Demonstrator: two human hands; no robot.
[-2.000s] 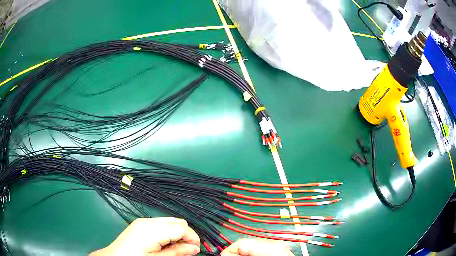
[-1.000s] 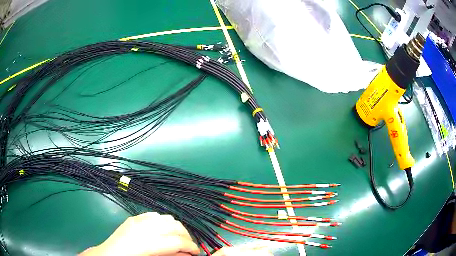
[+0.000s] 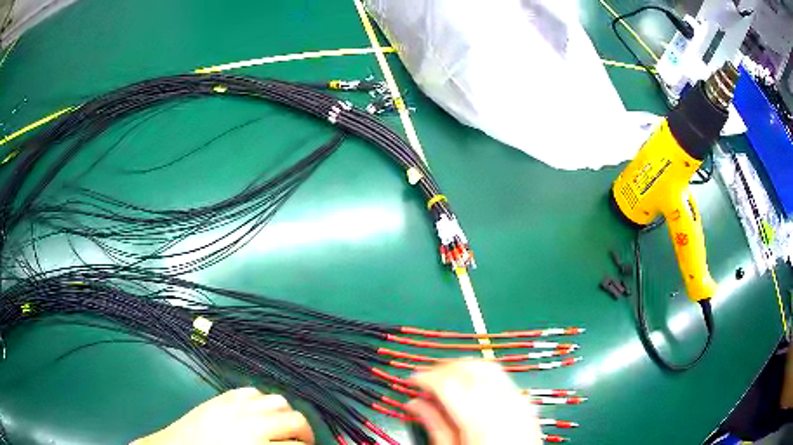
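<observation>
The wire harness (image 3: 139, 313) is a thick bundle of thin black wires looped over the green table. Its red-sleeved branch leads (image 3: 483, 334) fan out to the right with silvery and white tips. My right hand (image 3: 474, 400), blurred, lies over the middle leads, fingers curled; whether it grips one is unclear. My left hand (image 3: 235, 421) is at the bottom edge beside the black wires, partly cut off, its fingertips hidden.
A yellow heat gun (image 3: 665, 178) lies at the right, its black cord looping below. Small black pieces (image 3: 614, 285) lie left of it. A cloudy plastic bag (image 3: 522, 78) is at the back. The bundled connector end (image 3: 454, 242) is mid-table. A blue bin (image 3: 765, 130) stands far right.
My right hand has moved up from the bottom edge over the red leads. My left hand has shifted slightly left and down. The whole view has shifted a little.
</observation>
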